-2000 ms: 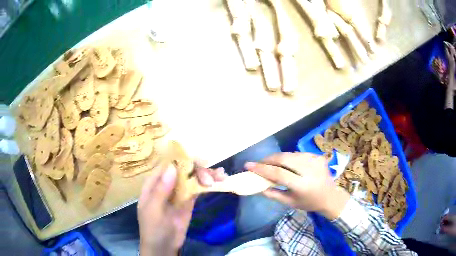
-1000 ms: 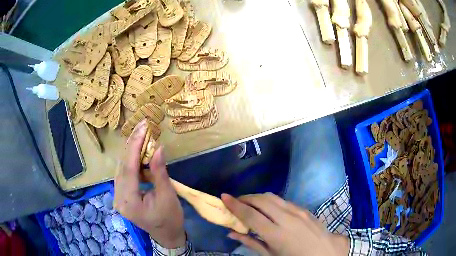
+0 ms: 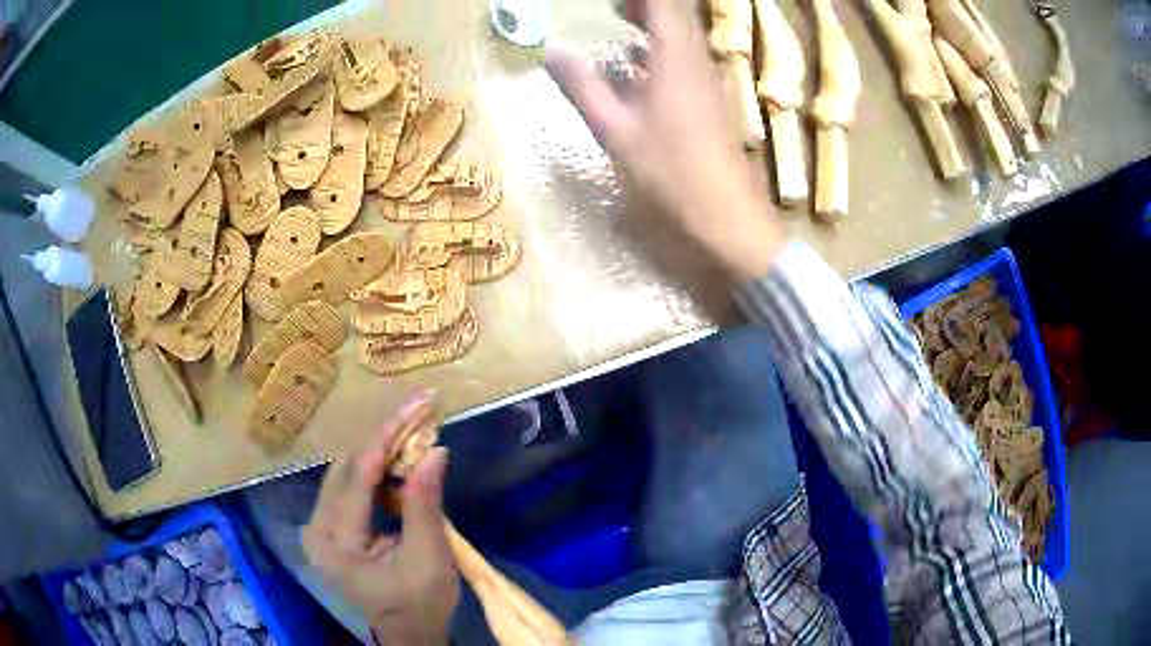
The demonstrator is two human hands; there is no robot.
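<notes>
My left hand (image 3: 385,530) holds a cream leg part (image 3: 499,593) over my lap, below the bench edge. The fingers and thumb close around a small tan end of it; its other end runs down to the frame's bottom edge. My right hand (image 3: 656,139) is blurred and reaches over the bench, fingers spread, with nothing seen in it. A white bottle (image 3: 520,19) is near its thumb, cut by the top edge. Striped sole pieces (image 3: 288,259) lie heaped on the bench at left, some with the grooved face up.
The tan bench (image 3: 593,316) has more cream leg parts (image 3: 785,95) at upper right. A phone (image 3: 114,391) and two small white bottles (image 3: 63,212) lie at the left edge. Blue crates hold tan parts (image 3: 997,416) at right and grey parts (image 3: 164,593) at lower left. Green surface (image 3: 139,63) behind.
My right hand has let go of the leg part and moved up over the bench. My left hand still holds the leg part, now lower in view. The camera view has shifted.
</notes>
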